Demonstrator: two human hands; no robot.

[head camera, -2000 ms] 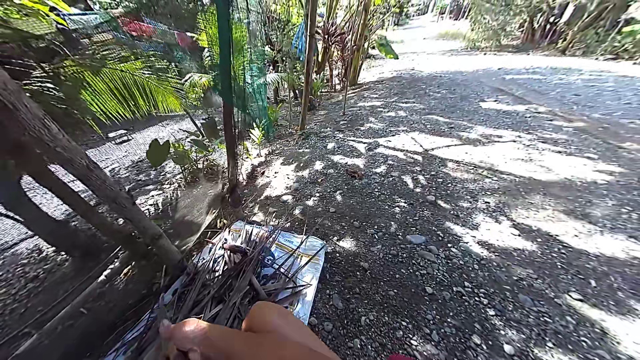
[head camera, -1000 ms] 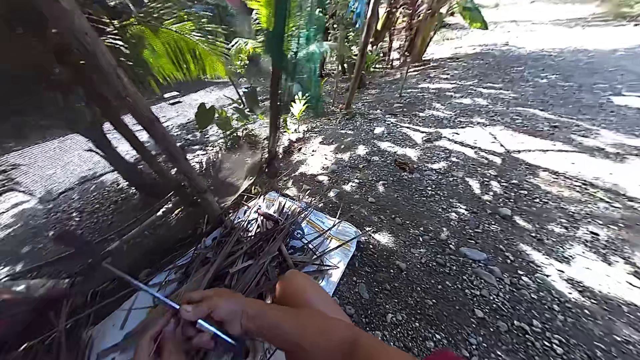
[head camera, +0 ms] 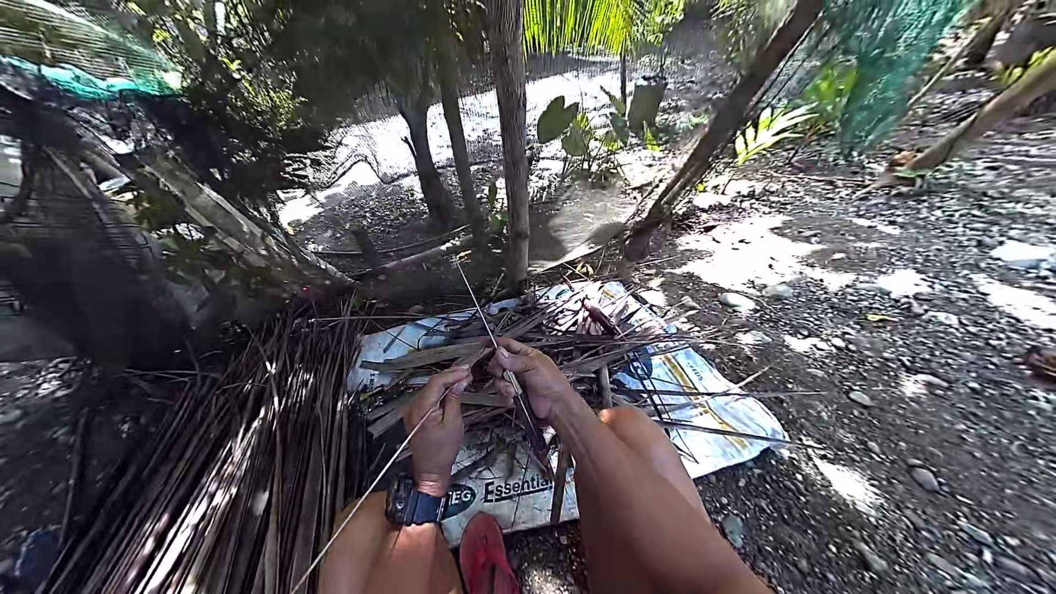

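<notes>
My left hand (head camera: 437, 421), with a dark wristwatch (head camera: 415, 502), pinches a thin palm-leaf strip or midrib (head camera: 375, 487) that trails to the lower left. Close beside it, my right hand (head camera: 532, 375) is closed on a slim, knife-like tool (head camera: 477, 305), its narrow blade slanting up and away; its lower end is hard to make out. The strip's upper end meets the blade near my fingertips. Below both hands, loose dry leaf pieces (head camera: 437, 356) lie scattered over a printed white sack (head camera: 718, 412). A large bundle of dry palm leaflets (head camera: 264, 445) lies at the left.
Wooden posts (head camera: 513, 140) and a leaning trunk (head camera: 726, 115) stand beyond the sack. Green netting (head camera: 883, 74) hangs at the upper right. Gravel ground (head camera: 924, 429) stretches to the right. A red sandal (head camera: 487, 553) is below my hands.
The view has swung left, bringing the leaflet bundle into sight. A second ago the blade pointed toward the upper left from my right hand; now it points more steeply away.
</notes>
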